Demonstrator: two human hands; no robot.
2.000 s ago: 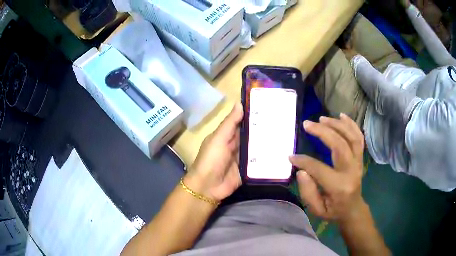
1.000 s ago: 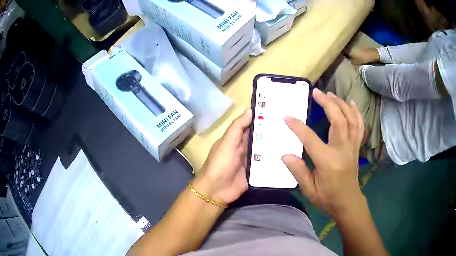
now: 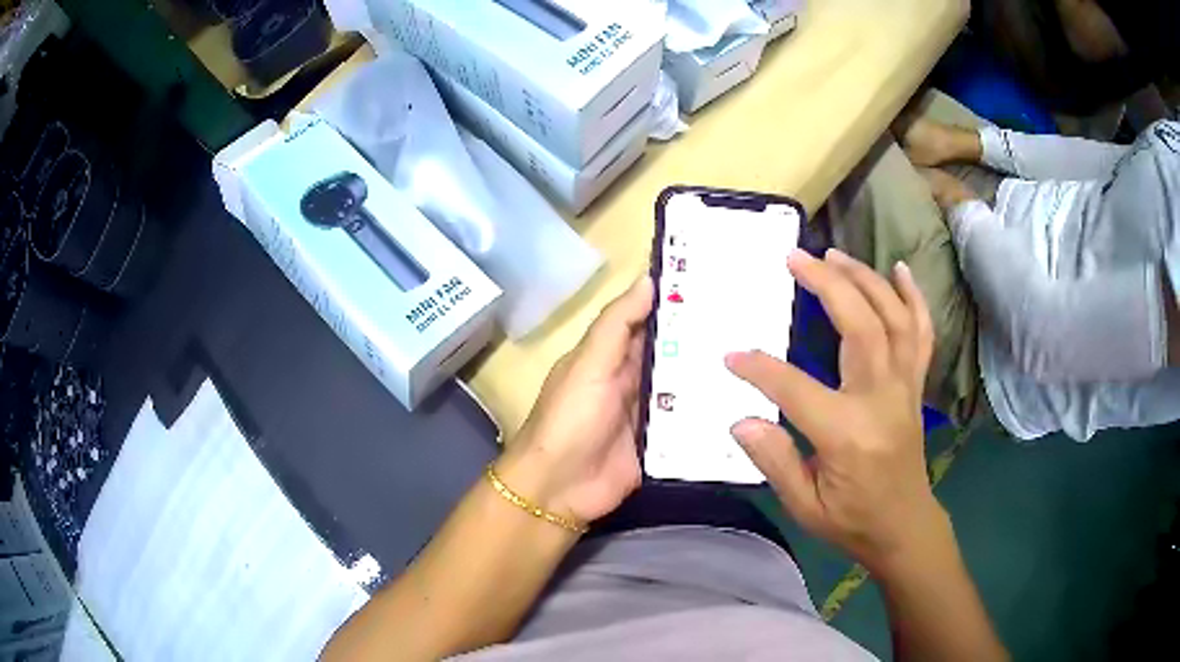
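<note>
A smartphone (image 3: 720, 310) with a black edge and a bright white screen with small coloured icons is held upright above my lap. My left hand (image 3: 589, 407), bare with a gold bracelet at the wrist, holds it by its left side; its fingers are hidden behind the phone. My right hand (image 3: 848, 388) is bare and empty, fingers apart and slightly bent. Its index finger and thumb are over the lower right part of the screen; whether they touch it I cannot tell.
A MINI FAN box (image 3: 362, 259) lies at the dark bench's edge beside a milky-white sleeve (image 3: 524, 265). More boxes (image 3: 544, 78) are stacked on the wooden table (image 3: 828, 78). A white sheet (image 3: 207, 530) and black round parts (image 3: 78, 220) are left. A seated person (image 3: 1061, 285) is right.
The screen went from a framed panel to a full white list. Phone and hands shifted slightly right in view. Since one second ago, my right index finger has moved lower over the screen.
</note>
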